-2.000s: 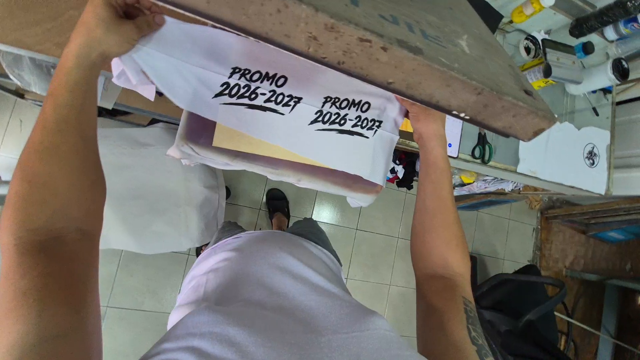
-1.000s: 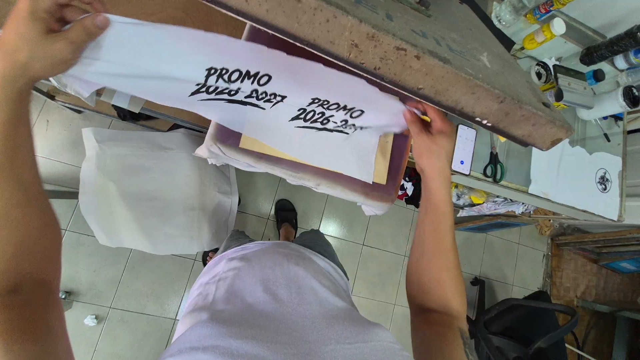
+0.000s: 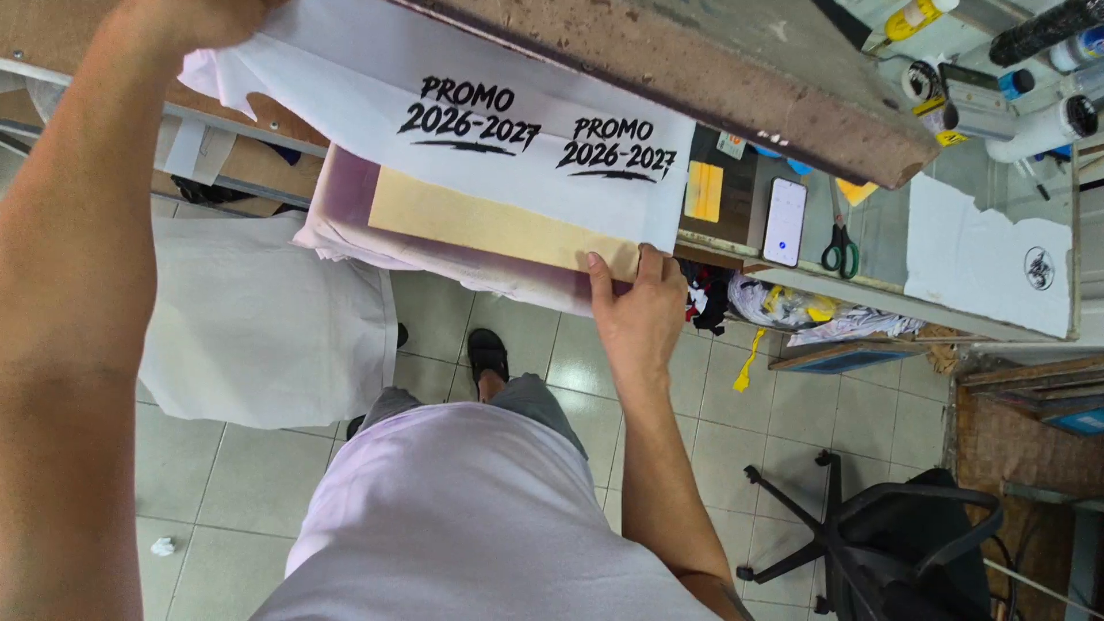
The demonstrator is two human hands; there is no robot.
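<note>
A white fabric piece (image 3: 517, 181) with black lettering printed twice lies over a padded board (image 3: 345, 194) wrapped in pinkish cloth. Part of a pale yellow rectangular sheet (image 3: 483, 226) shows below the fabric's near edge. At the top left, my left hand (image 3: 211, 21) is at the fabric's far left part; its fingertips are cut off by the view's edge, so its grip is unclear. My right hand (image 3: 642, 302) is at the fabric's lower right corner, with fingertips on the corner and the yellow sheet's edge. Whether the fingers pinch the fabric is not clear.
A thick, worn frame or beam (image 3: 733, 95) slants above the fabric. On the glass-topped table at right are a phone (image 3: 785, 222), scissors (image 3: 840, 250), a torn white sheet (image 3: 983, 259) and bottles. A white-covered surface (image 3: 267, 319) stands at left; an office chair (image 3: 906, 535) is at lower right.
The fabric's right end, earlier held at its upper right edge, now lies lower over the board. My right hand has moved down to its near corner. More of the table at right shows.
</note>
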